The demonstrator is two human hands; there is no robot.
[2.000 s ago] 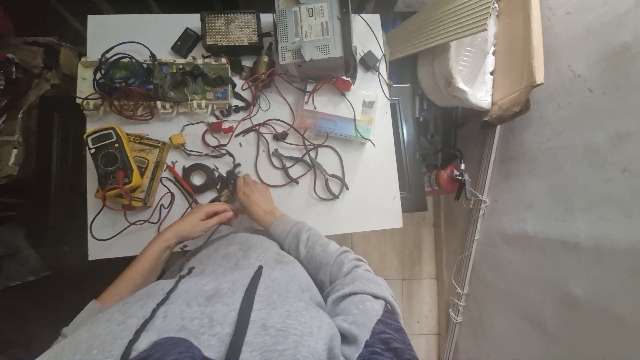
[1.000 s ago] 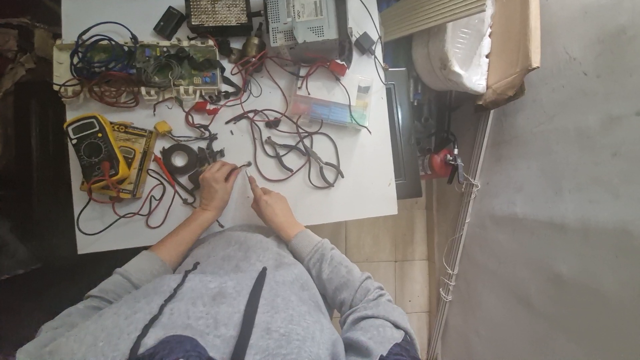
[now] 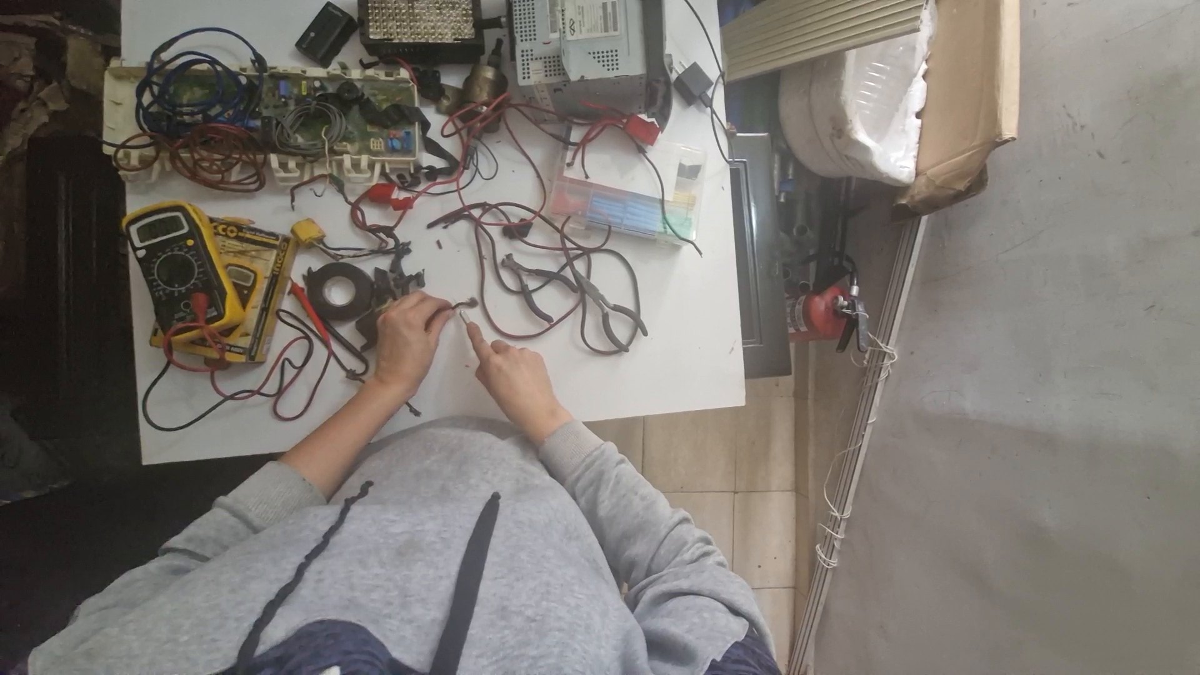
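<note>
My left hand (image 3: 410, 339) pinches a short dark wire (image 3: 465, 303) between thumb and fingertips, and the wire's end sticks out to the right. My right hand (image 3: 514, 377) holds a small tool with a pale, blade-like tip (image 3: 464, 317), its index finger stretched along it; the tip is close to the wire, and whether they touch I cannot tell. Left of my left hand lie a roll of black electrical tape (image 3: 338, 291) and dark connectors (image 3: 382, 298), partly hidden by the hand. Pliers (image 3: 607, 309) and cutters (image 3: 539, 277) rest on the table to the right.
A yellow multimeter (image 3: 181, 269) leans on its box at the left, its leads curling towards the front edge. Behind are a circuit board in a pale housing (image 3: 281, 122), a metal car stereo unit (image 3: 589, 47) and a clear compartment box (image 3: 628, 202). Red and black cables (image 3: 511, 211) sprawl between.
Two seconds ago both hands were close together near the connectors by the front edge. They now stand farther apart, with the wire and the small tool between them.
</note>
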